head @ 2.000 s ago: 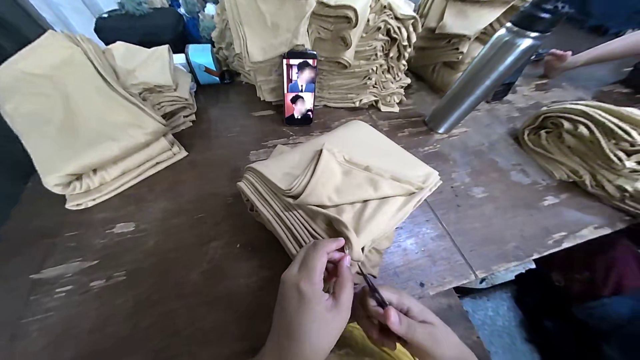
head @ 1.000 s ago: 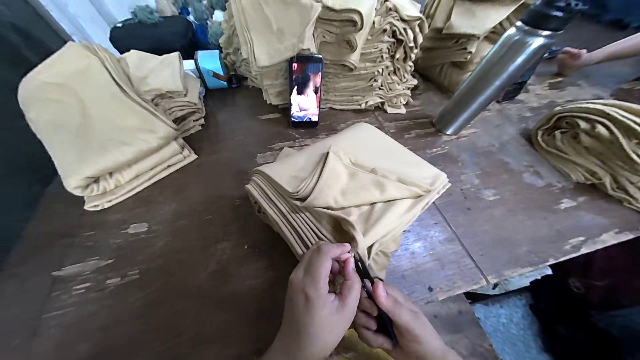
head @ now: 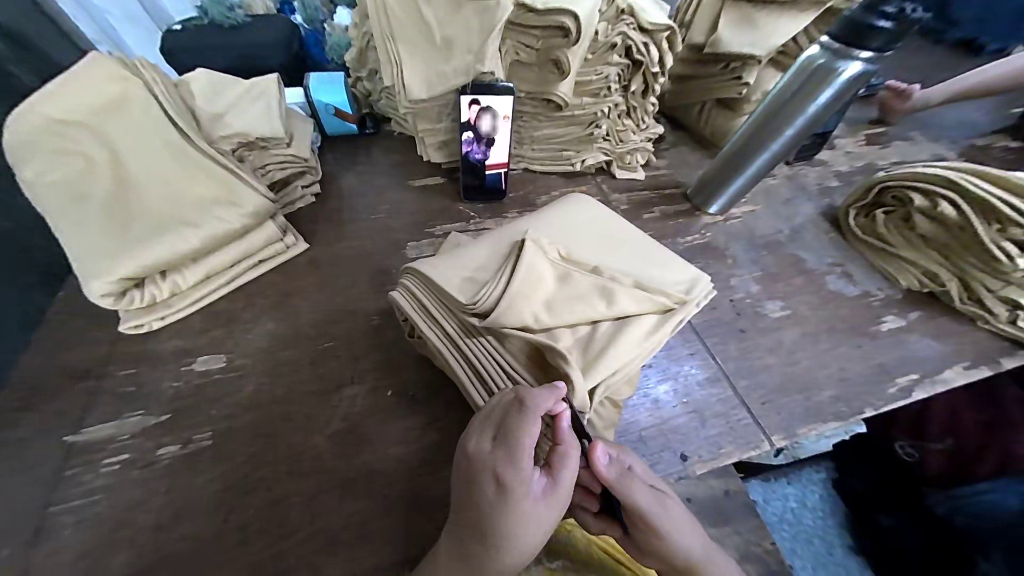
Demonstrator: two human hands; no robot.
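Observation:
A stack of folded tan fabric pieces (head: 608,256) lies on the wooden table, its top layers turned back. At its near corner, my left hand (head: 516,472) pinches something between thumb and fingertips, probably the fabric's edge or a thread; the fingers hide it. My right hand (head: 632,508) grips a small dark cutting tool, apparently thread snips (head: 579,428), whose tip points up beside my left fingertips and the cloth. Whether its blades are apart cannot be seen. Yellow cloth (head: 596,552) shows below my hands.
Behind the stack, a smartphone (head: 486,144) leans on piled tan fabric (head: 592,120). A steel bottle (head: 788,124) stands to its right. Folded tan cloth (head: 152,192) lies left, more (head: 944,240) right. Another person's hand (head: 900,102) rests at the far right. The table edge (head: 944,392) is chipped.
The dark tool in my right hand is more upright than two seconds ago, with its tip close to my left fingertips. The fabric stack has stayed in place. The phone's picture has changed.

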